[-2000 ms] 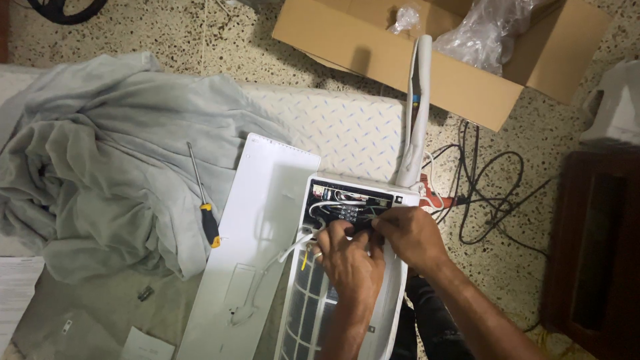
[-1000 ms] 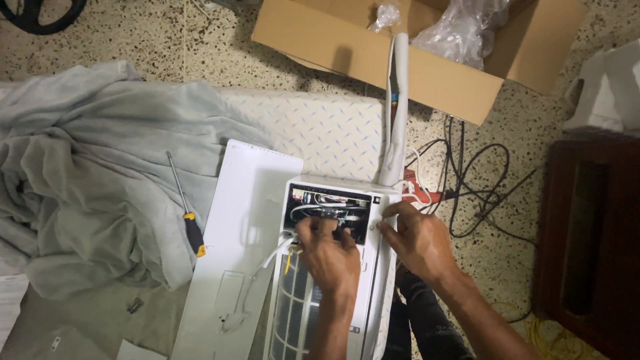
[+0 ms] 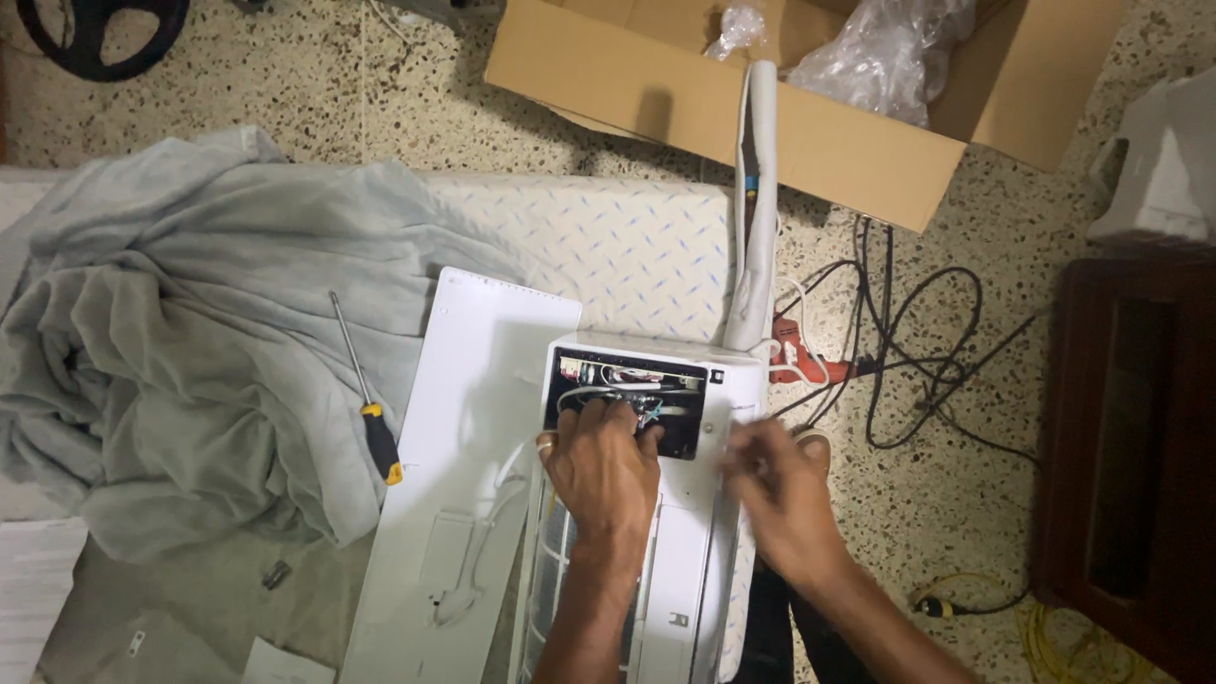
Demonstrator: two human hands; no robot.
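A white indoor air-conditioner unit [image 3: 679, 560] lies with its wiring compartment [image 3: 676, 439] uncovered, showing wires and a terminal block. My left hand [image 3: 603, 465], with a ring on one finger, rests over the compartment's lower left part; its fingertips reach in among the wires, and what they touch is hidden. My right hand [image 3: 779, 484], blurred, is at the unit's right edge, fingers curled; whether it holds anything cannot be told. Beside the unit lies a white front panel [image 3: 475, 380]. A screwdriver [image 3: 380, 442] with a black and yellow handle lies on the grey blanket [image 3: 190, 332] and the panel's edge.
A grey insulated pipe [image 3: 755, 237] extends from the unit over the patterned mattress [image 3: 608, 247]. An open cardboard box [image 3: 855, 142] with plastic wrap stands beyond. On the speckled floor at right lie a red corded power tool [image 3: 793, 351], black cables [image 3: 879, 380] and dark wooden furniture [image 3: 1121, 456].
My right hand has moved from the wiring compartment to the unit's right edge. My left hand remains at the compartment, its fingers shifted among the wires.
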